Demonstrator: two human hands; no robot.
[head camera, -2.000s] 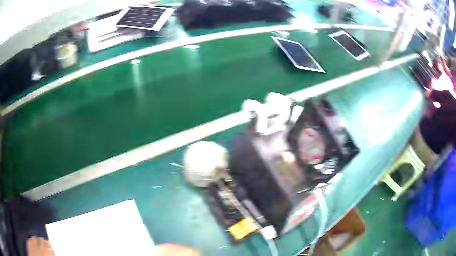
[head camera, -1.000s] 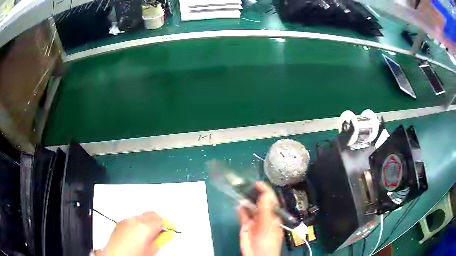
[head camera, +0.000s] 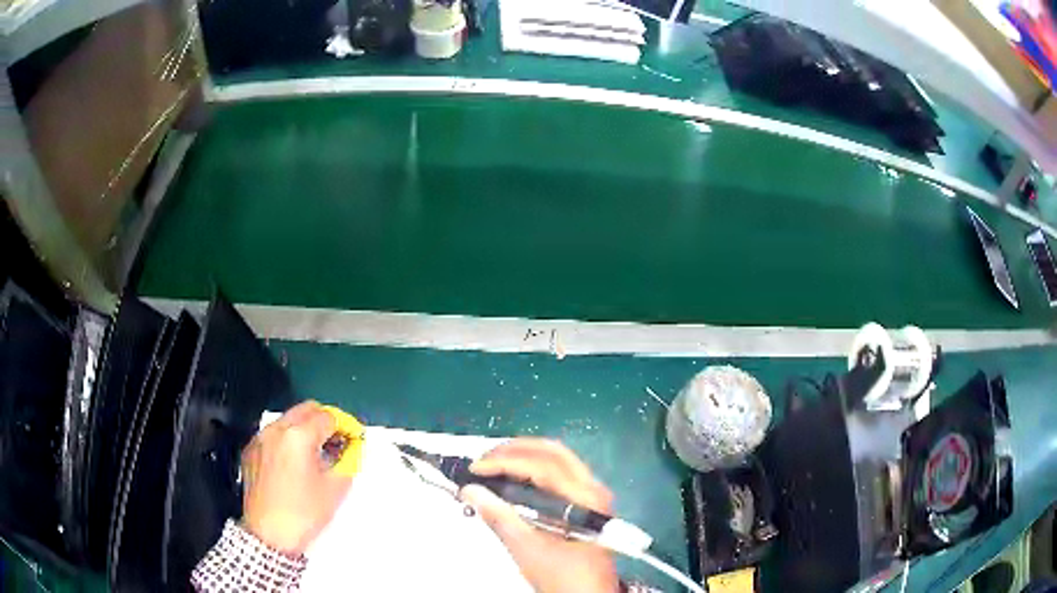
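My left hand (head camera: 290, 475) is pinched at the lower left, with bright yellow finger cots (head camera: 344, 438) on its fingertips. A small dark bit of lead wire (head camera: 335, 447) shows at the fingertips; the rest is hidden. My right hand (head camera: 545, 504) holds a black pen-like soldering iron (head camera: 551, 506), its white rear end and cable to the right. Its front end points left towards my left hand, a short way off. A second thin, pale tool part seems to lie along it, blurred. The white work sheet (head camera: 406, 533) lies under both hands.
Black panels (head camera: 220, 429) stand upright at the left. To the right are a grey speckled lump (head camera: 719, 417), a black iron stand (head camera: 727, 521), a solder reel (head camera: 890, 366) and a fan (head camera: 956, 469). The belt's pale rail (head camera: 464, 329) runs behind.
The view has swung left. The right hand has moved left over the white sheet with the iron. The left hand is closer to the upright panels.
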